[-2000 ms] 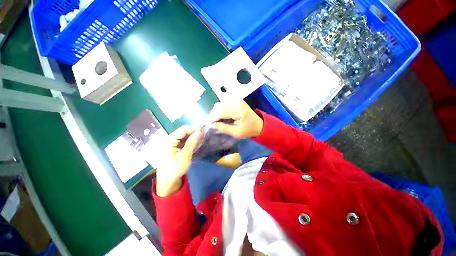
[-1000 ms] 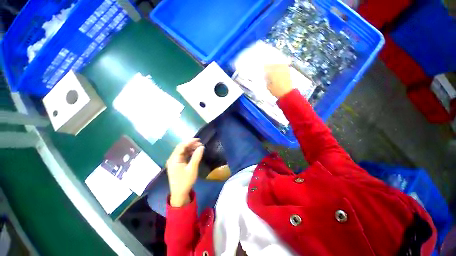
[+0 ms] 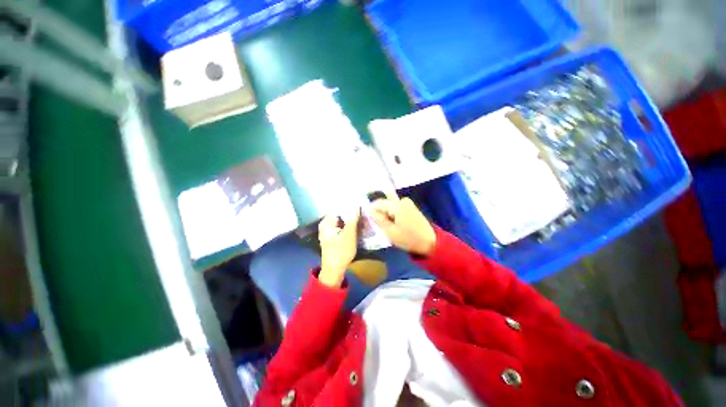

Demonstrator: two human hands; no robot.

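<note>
My left hand (image 3: 337, 245) and my right hand (image 3: 407, 226) are close together over my lap, at the front of the bench. Between them they hold a white punched card (image 3: 357, 203) with a large and a small dark hole. Its outline merges with the glaring pile of clear plastic bags (image 3: 310, 135) behind it. A small pinkish-purple patch shows between my hands; I cannot tell what it is. Printed dark cards (image 3: 253, 176) lie beside white leaflets (image 3: 208, 222) at the left bench edge. More punched cards (image 3: 411, 147) overhang the edge near the crate.
A thick stack of punched cards (image 3: 208, 86) stands at the far left of the green bench. A blue crate (image 3: 599, 230) on the right holds a carton with white packets (image 3: 509, 179) and a glittering heap (image 3: 585, 143). A blue bin (image 3: 470, 48) and a blue mesh basket (image 3: 211, 20) stand beyond.
My right hand has come back from the carton to beside my left hand. A white punched card now shows between them. The view has shifted, and the bench items appear further right.
</note>
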